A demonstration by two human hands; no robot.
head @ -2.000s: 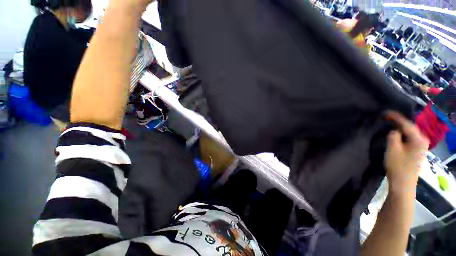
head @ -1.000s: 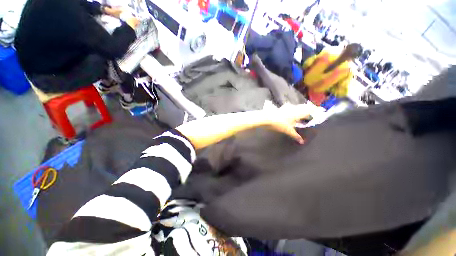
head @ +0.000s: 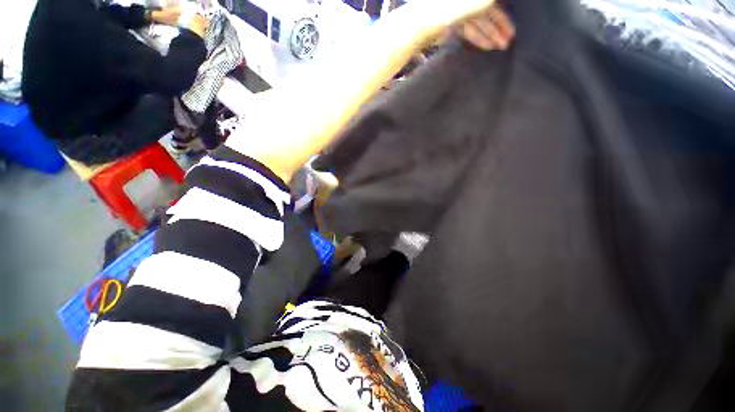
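Note:
The dark grey garment [head: 548, 217] is lifted and spread across the whole right half of the head view, hanging down in front of my lap. My left hand [head: 488, 29] is raised at the top middle, with its fingers curled at the garment's upper edge and holding it up. My left arm in a black and white striped sleeve reaches across the view. My right hand is not in view; the cloth covers the right side. The garment is slightly blurred, and its hidden edges cannot be made out.
At upper left a person in black [head: 101, 68] sits on a red stool [head: 133, 181] with checked cloth in hand. A blue crate [head: 74, 315] at lower left carries scissors with red and yellow loops [head: 105, 296]. A white machine table [head: 242, 95] lies beyond my arm.
My left hand has moved up and now grips the garment, where before its fingers were spread over it. The cloth has risen and hides more of the background at the right.

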